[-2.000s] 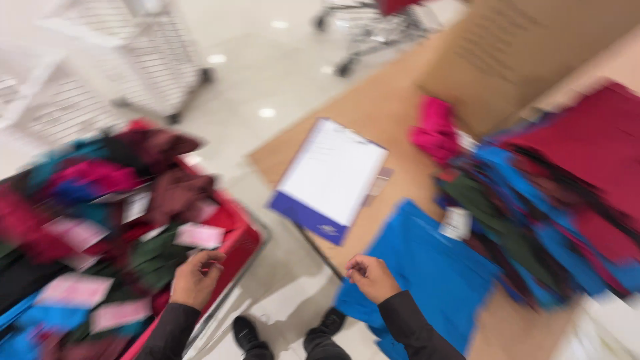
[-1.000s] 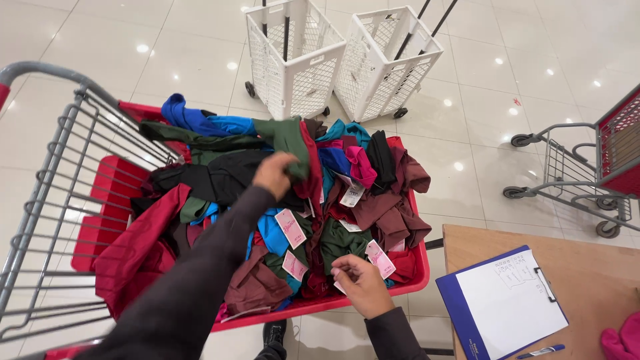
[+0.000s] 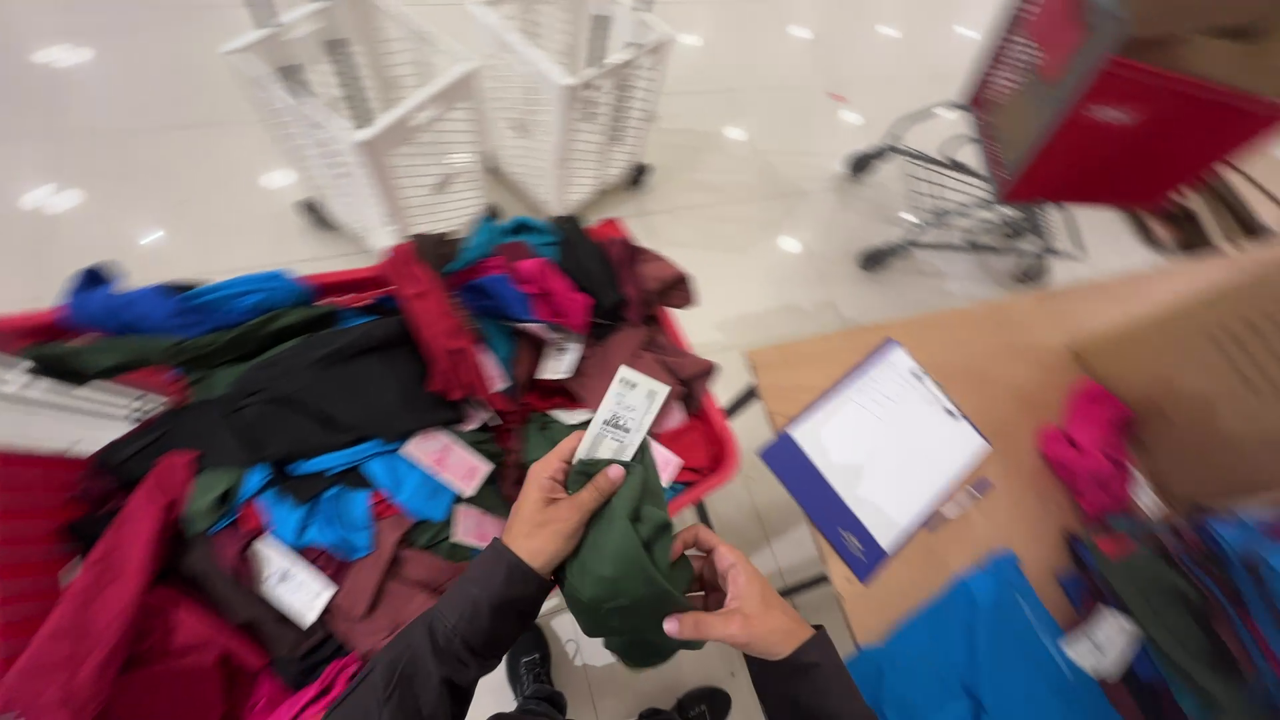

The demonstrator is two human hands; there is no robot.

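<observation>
My left hand [image 3: 560, 505] is closed on a dark green garment [image 3: 625, 570], its thumb lying near the base of a white printed tag [image 3: 625, 415] that stands up from the cloth. My right hand [image 3: 735, 600] pinches the right side of the same garment between thumb and fingers. Below and left of both hands, a red shopping cart [image 3: 715, 440] is heaped with clothes, among them a black garment [image 3: 300, 390], a crimson garment [image 3: 110, 590] and a bright blue garment [image 3: 340, 510]. Pink tags [image 3: 447, 460] hang from several pieces.
On the wooden table [image 3: 800, 370] at right lie a blue clipboard [image 3: 880, 455] with white paper, a blue garment [image 3: 985, 650], a pink garment [image 3: 1085, 450] and a cardboard box [image 3: 1190, 370]. White wheeled baskets [image 3: 425, 150] stand behind the cart; another red cart [image 3: 1120, 130] is at upper right.
My left hand has moved right from the heap and both hands now hold the green garment over the cart's right edge. The view has turned right since one second ago.
</observation>
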